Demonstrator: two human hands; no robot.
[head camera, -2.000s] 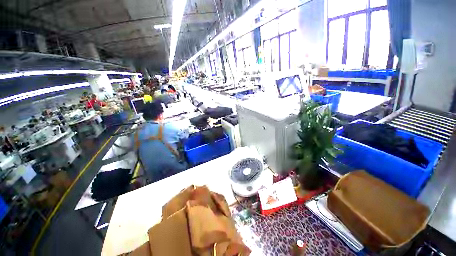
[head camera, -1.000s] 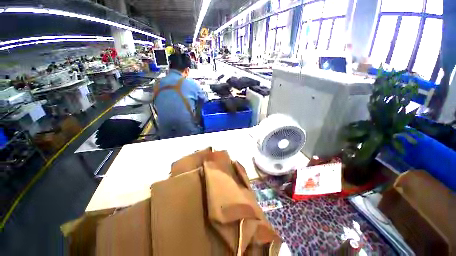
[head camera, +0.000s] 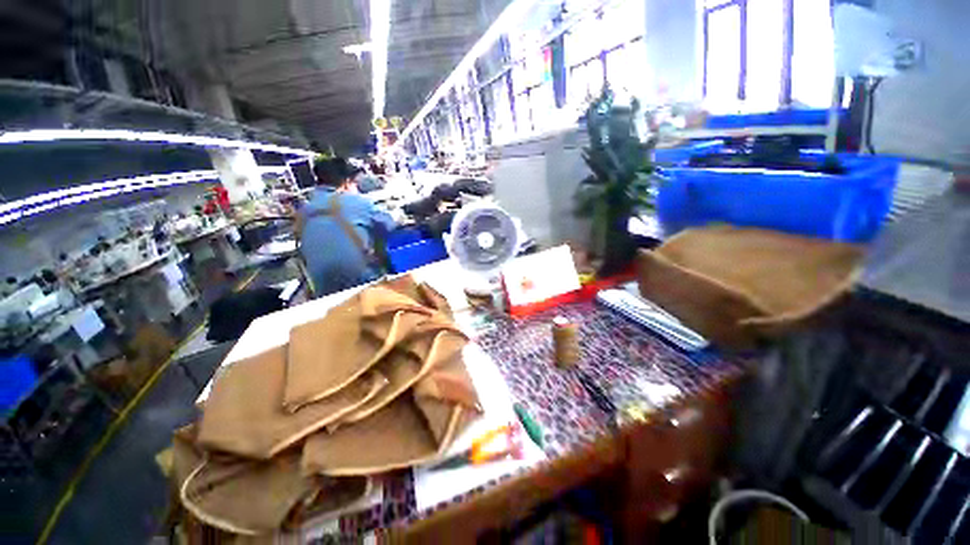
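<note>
No hand of mine shows in the head view. A pile of tan-brown bags (head camera: 340, 373) with paler edges lies overlapping on the left part of the desk. Another brown bag (head camera: 755, 277) rests at the desk's right end, before a blue bin. Small orange-yellow handled tools (head camera: 495, 444) lie on white paper beside a slim green item (head camera: 528, 424). A small brown cylinder, perhaps a thread cone (head camera: 566, 343), stands upright on the leopard-print cover (head camera: 521, 351).
A white fan (head camera: 485, 240), a red-based calendar (head camera: 540, 279) and a plant (head camera: 617, 181) stand at the desk's back. A blue bin (head camera: 776, 202) is at right, with dark rollers (head camera: 893, 447) below. A person in blue (head camera: 338, 240) is beyond the desk.
The view has tilted and shifted, so the desk's front edge, drawers, tools and floor-side rollers now show. The bags still lie in a pile on the desk.
</note>
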